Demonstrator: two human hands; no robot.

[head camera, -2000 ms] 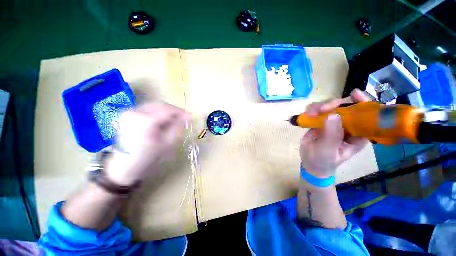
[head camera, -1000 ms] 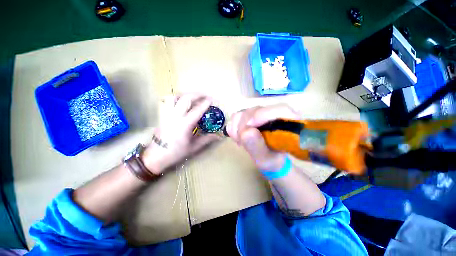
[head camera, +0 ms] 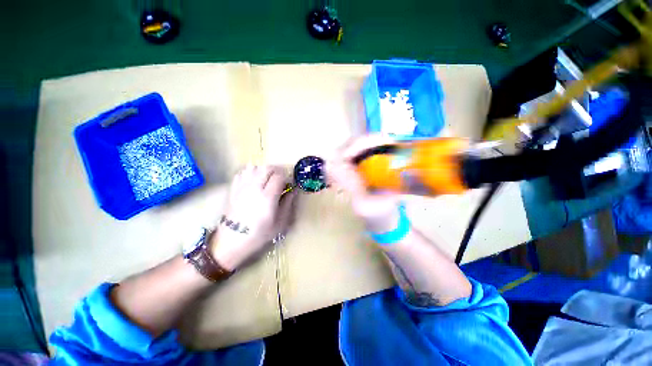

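Observation:
The round electronic unit (head camera: 310, 174), a black disc with green spots inside, lies on the cardboard sheet (head camera: 336, 271) between my hands. My left hand (head camera: 252, 209) is at its left side, over the small yellow-orange component (head camera: 288, 189); whether its fingers grip anything is hidden. My right hand (head camera: 361, 187), blurred, is shut on the orange electric screwdriver (head camera: 422, 167), just right of the unit. The driver's tip is hidden by my right fingers. The screw bin (head camera: 100, 161) stands at left, and the white-parts bin (head camera: 429, 93) stands beyond my right hand.
Three black units stand on the green surface (head camera: 243, 28) beyond the cardboard. A thick black cable and a yellow strap (head camera: 572, 86) run from the screwdriver at right. A black and silver box (head camera: 532, 86) stands at the right. A person's grey clothing (head camera: 600, 332) shows at lower right.
Over two seconds, my left hand moved from the screw bin to the unit, and my right hand brought the screwdriver left beside it. In the last second the screwdriver became more level.

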